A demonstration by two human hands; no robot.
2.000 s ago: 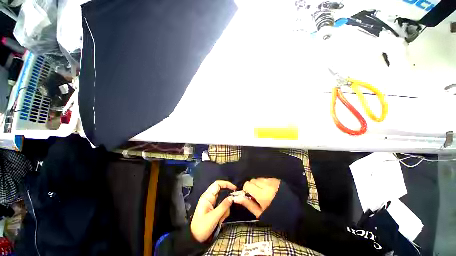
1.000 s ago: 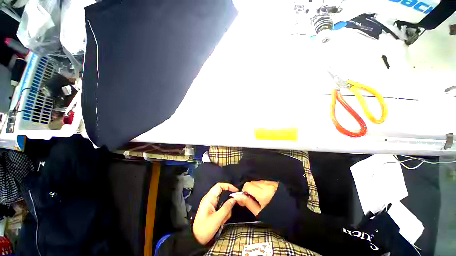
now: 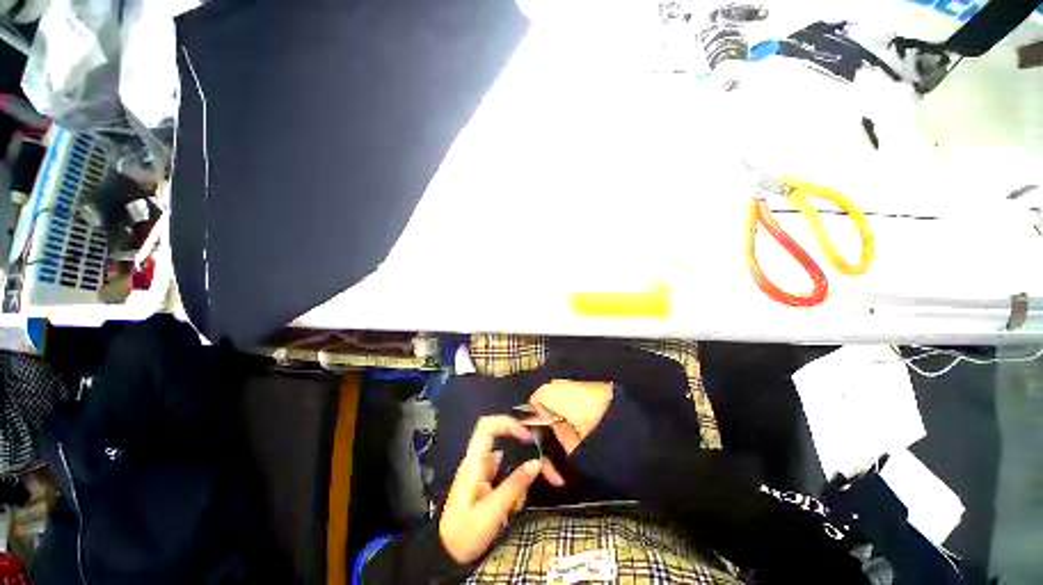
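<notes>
Over my lap, my left hand [image 3: 490, 489] and my right hand [image 3: 575, 414] are close together. Between their fingertips they hold a small narrow dark piece with a pale edge [image 3: 538, 422]. Its exact shape is too small to tell. Dark cloth [image 3: 486, 397] lies on my lap around the hands. A large navy garment panel [image 3: 315, 149] with a white line along its left edge lies on the table at the left. The shears [image 3: 810, 240], with one red and one yellow-orange handle loop, lie on the table at the right.
Orange-yellow tape [image 3: 621, 302] is at the table's front edge. A lattice basket [image 3: 76, 217] and plastic bags [image 3: 74, 63] are at the left. A dark garment [image 3: 143, 457] hangs at lower left. White scraps [image 3: 858, 414] lie below the table at right. Machine parts [image 3: 723, 48] are at the top.
The right hand has moved slightly up and left and turned. More of the small dark piece shows between the fingertips. The camera view has shifted a little.
</notes>
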